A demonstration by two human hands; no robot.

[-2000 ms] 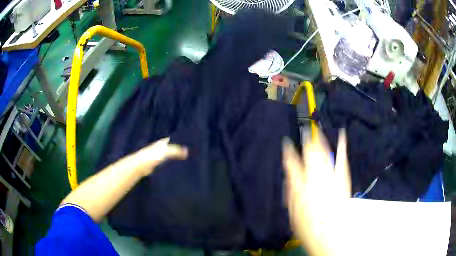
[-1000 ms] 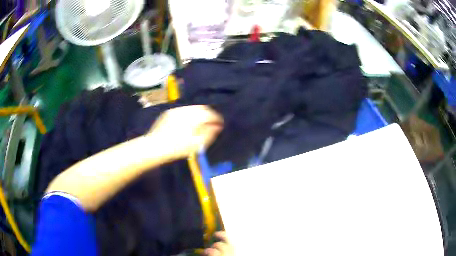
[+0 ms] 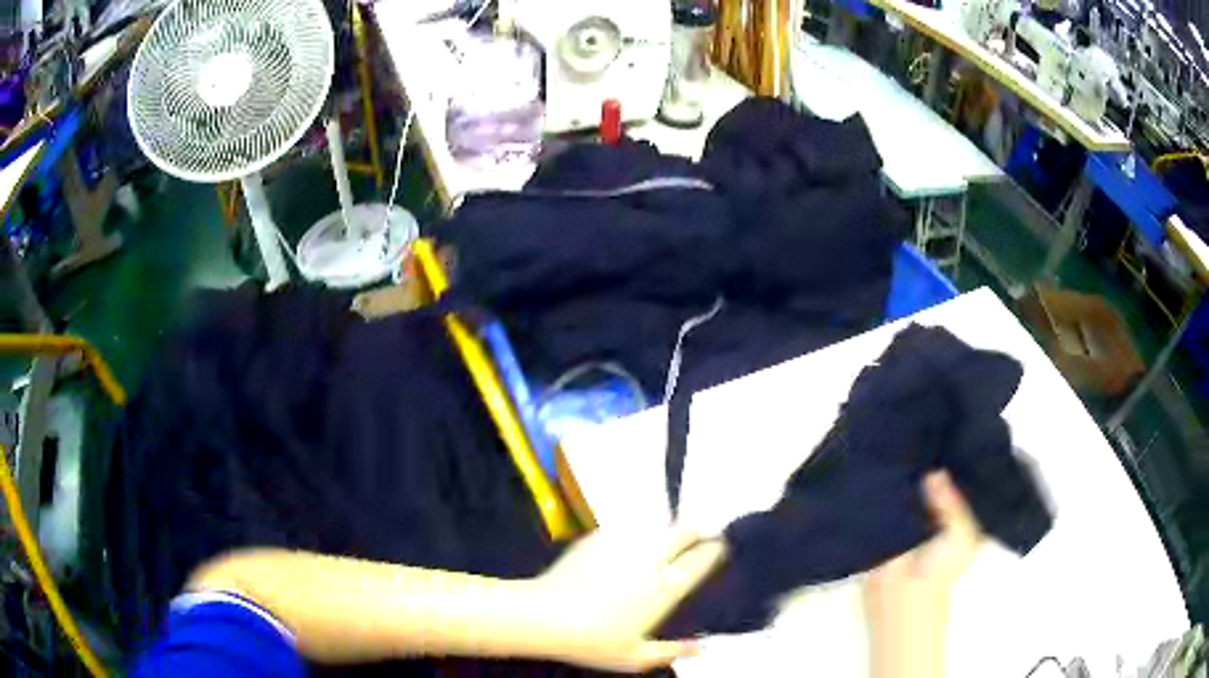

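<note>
A bunched dark cloth piece [image 3: 868,464] lies across and above the white tabletop [image 3: 1061,556]. My left hand [image 3: 630,596] grips its near left end at the table's left edge. My right hand [image 3: 928,550] holds its right part, with the thumb on top of the cloth; this hand is slightly blurred. A large heap of dark cloth [image 3: 663,252] lies beyond the table, with a thin pale strip [image 3: 680,351] hanging from it. More dark cloth [image 3: 318,437] hangs at the left.
A yellow tube [image 3: 497,411] and a blue bin edge [image 3: 921,285] stand beside the heap. A white fan [image 3: 232,86] is at the upper left. A white sewing machine [image 3: 590,60] with a red spool [image 3: 610,121] is behind. A cardboard box [image 3: 1081,338] is on the floor at right.
The view has turned right, towards the white table. Both hands now hold a dark cloth piece over it; my left hand was over the hanging cloth and my right was mostly hidden.
</note>
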